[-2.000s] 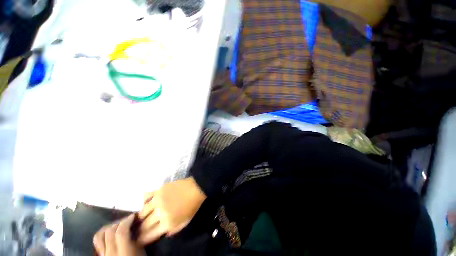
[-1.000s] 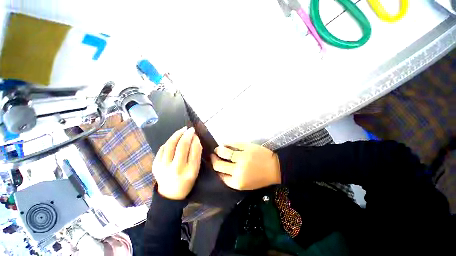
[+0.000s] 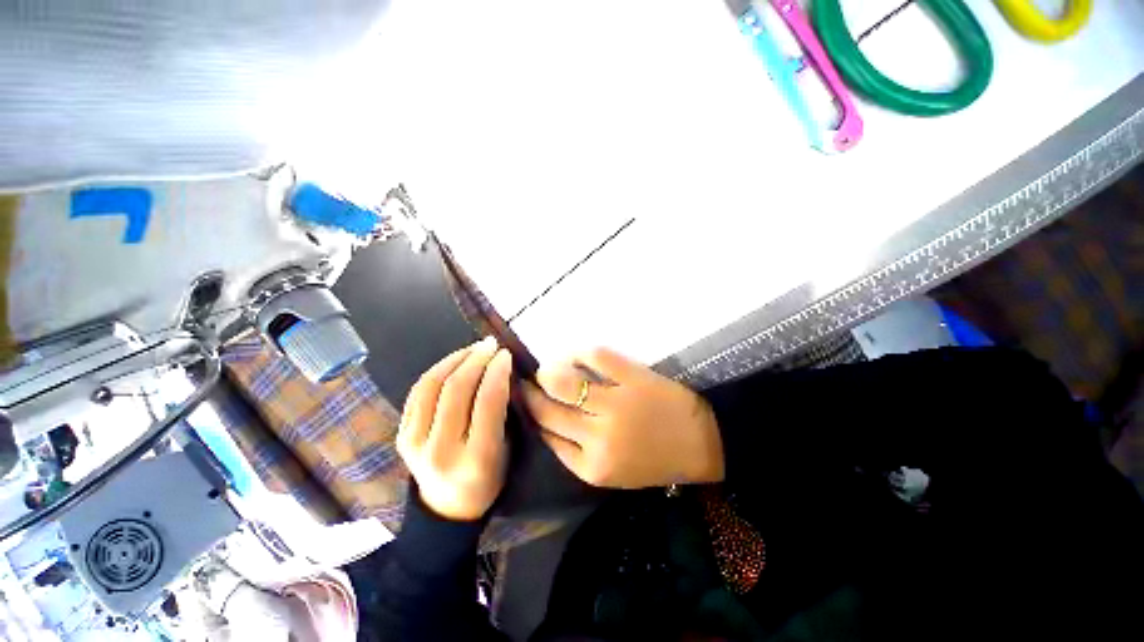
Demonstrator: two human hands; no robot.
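A black fabric panel (image 3: 399, 301) runs from the presser foot (image 3: 404, 223) down under my hands. A thin brown plaid edge (image 3: 467, 291) shows along its right side. More brown plaid cloth (image 3: 329, 420) lies to its left. My left hand (image 3: 459, 424) lies on the black fabric, fingertips at the seam edge. My right hand (image 3: 621, 420), with a ring, grips the fabric edge just right of it. The ribbed grey knob (image 3: 311, 336) is left of the black panel. The needle itself cannot be made out.
Light blue and pink snips (image 3: 822, 94), green-handled scissors (image 3: 906, 94) and a yellow loop (image 3: 1048, 19) lie at the upper right. The table's ruler edge (image 3: 903, 263) runs diagonally. A grey box with a round grille (image 3: 144, 527) is at lower left.
Two seconds ago the view was turned towards the scissors and plaid bundle. Since one second ago, my hands remain on the fabric, and the snips and scissors appear slightly further right.
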